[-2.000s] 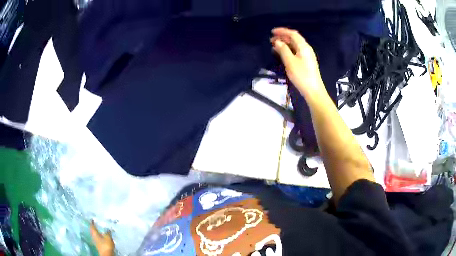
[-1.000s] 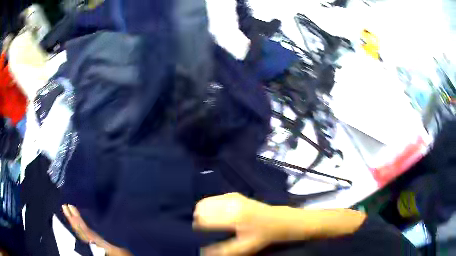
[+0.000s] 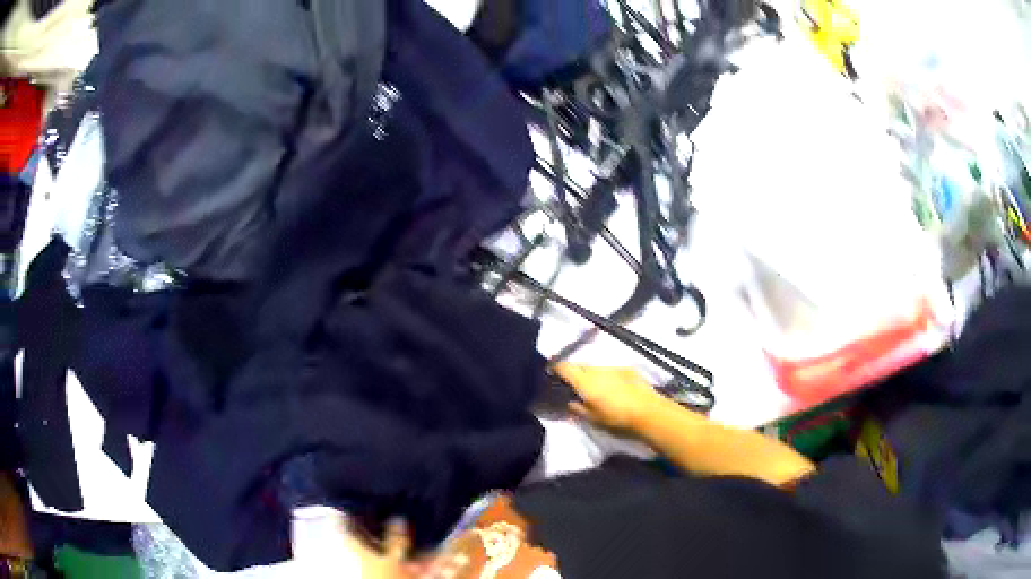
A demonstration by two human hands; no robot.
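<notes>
A dark navy jacket (image 3: 418, 362) lies bunched on the white table in front of me. My right hand (image 3: 611, 398) is at its right edge with the fingertips against the cloth; whether they grip it cannot be told. My left hand (image 3: 396, 552) is blurred at the bottom edge of the view, by the jacket's lower edge. Its fingers are partly hidden, so its grip is unclear. A grey-black garment (image 3: 204, 136) lies above the jacket at the upper left.
Black hangers (image 3: 644, 170) lie tangled right of the jacket. White paper sheets (image 3: 791, 192) lie beside them, over a red-edged clear packet (image 3: 854, 360). Clear plastic (image 3: 164, 554) and green floor (image 3: 96, 562) show at the lower left. Dark cloth (image 3: 972, 407) is at the right.
The view has shifted and turned. The navy jacket, spread flat two seconds ago, is now bunched nearer me. My right hand has moved from on top of the cloth to its right edge.
</notes>
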